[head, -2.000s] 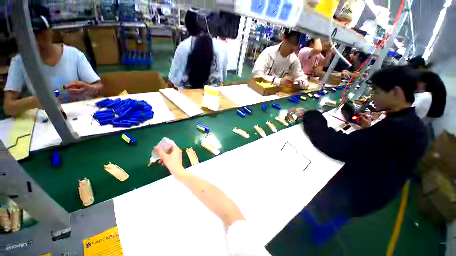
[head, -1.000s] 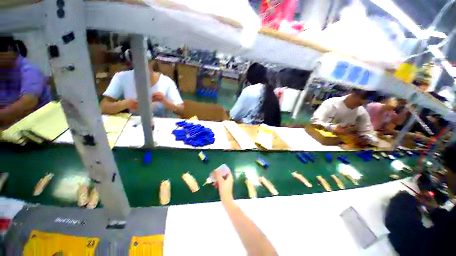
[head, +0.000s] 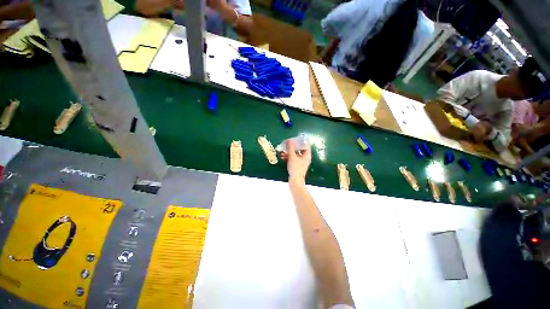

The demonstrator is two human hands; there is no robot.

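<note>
My right hand (head: 298, 162) reaches over the green belt (head: 199, 130) and holds a whitish translucent squeeze bottle (head: 293, 145), its thin tip pointing left. The tip is close to the right side of a beige shell half (head: 267, 149); I cannot tell if they touch. Another beige shell (head: 236, 156) lies further left, and two more lie right of my hand, one of them nearest (head: 343, 177). My left hand is not in view.
Blue cells, one with a yellow side (head: 286, 117), lie along the belt's far half. A blue heap (head: 263, 73) is on the opposite bench. A grey-white post (head: 99, 90) stands left, a printed sheet (head: 181, 253) below it. A dark-sleeved person (head: 512, 259) is at right.
The view has tilted downward, so the belt sits higher in the picture. My right hand still holds the bottle, and its tip is now closer to the shell on its left.
</note>
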